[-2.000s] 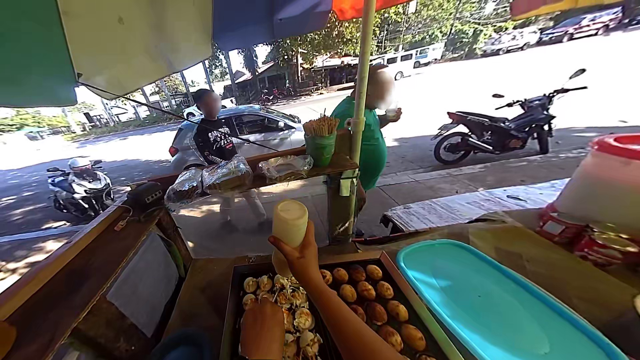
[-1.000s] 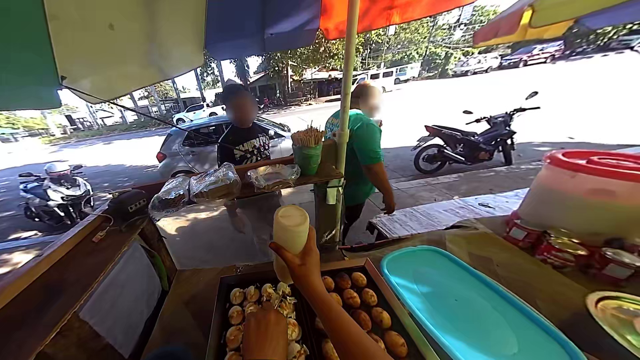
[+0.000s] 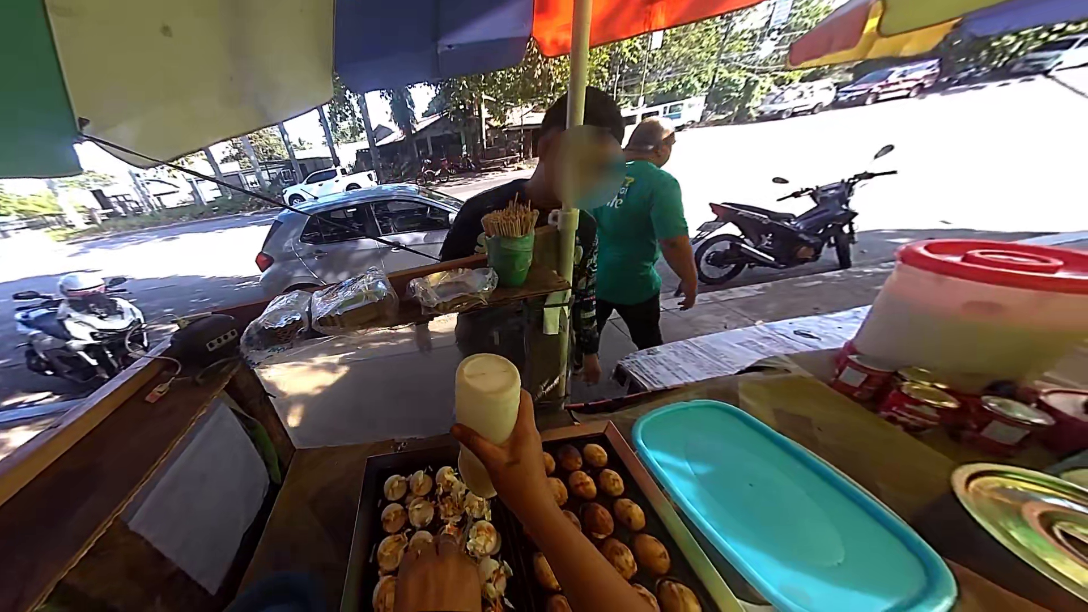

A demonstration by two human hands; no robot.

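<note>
My right hand [image 3: 510, 450] grips a pale squeeze bottle [image 3: 489, 408], held base up over the far middle of a molded griddle pan [image 3: 361, 518]. My left hand [image 3: 438, 578] is low over the left half of the pan, fingers pointing down among the food balls; whether it holds anything is hidden. Round balls with pale shreds on top [image 3: 421, 512] fill the left half. Browned balls [image 3: 597, 520] without shreds sit in rows on the right, partly hidden by my right forearm.
A turquoise plastic lid [image 3: 790, 510] lies right of the pan. Beyond it stand red cans [image 3: 918, 404], a red-lidded tub [image 3: 977, 314] and a metal lid [image 3: 1033, 518]. A ledge holds foil-wrapped packs [image 3: 353, 302] and a green cup of sticks [image 3: 511, 255] beside the umbrella pole [image 3: 571, 212]. Two people stand beyond.
The person in black has come nearer, to behind the pole. The person in green has turned away. My right hand keeps hold of the upturned bottle; the view has shifted somewhat.
</note>
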